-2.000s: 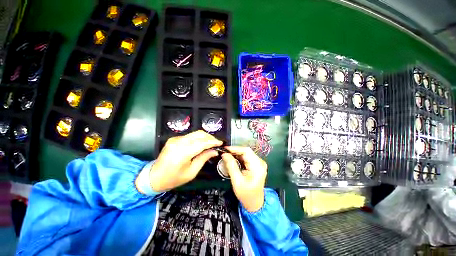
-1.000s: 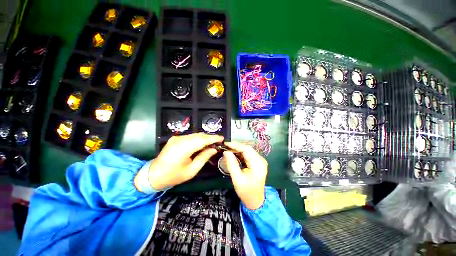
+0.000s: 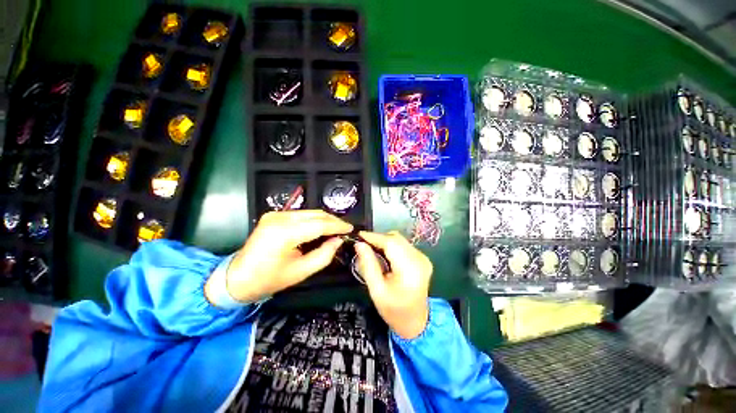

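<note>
My left hand (image 3: 286,252) and my right hand (image 3: 395,278) meet at the near end of the middle black pocket tray (image 3: 307,106). Their fingertips pinch a small dark piece (image 3: 353,236) between them; its shape is mostly hidden by the fingers. A silver-white round component (image 3: 360,268) shows just under my right fingers; I cannot tell whether it is held or lies in a pocket. The tray has wired units (image 3: 284,137) in its left column and housings with amber inserts (image 3: 344,135) in its right column. Its far left pocket holds nothing.
The blue parts bin (image 3: 462,129) holds lead wires, with loose lead wires (image 3: 421,214) below it. Right are a clear blister tray (image 3: 552,282) of discs, a blister tray stack (image 3: 658,185), a yellow pad (image 3: 549,315) and a dark ribbed stack (image 3: 581,371). More black trays (image 3: 153,89) stand left.
The view has shifted slightly, so the trays and bin sit a little differently in the picture. A reddish wire or stick now shows upright above my left hand. Both hands stay together, with small finger movements.
</note>
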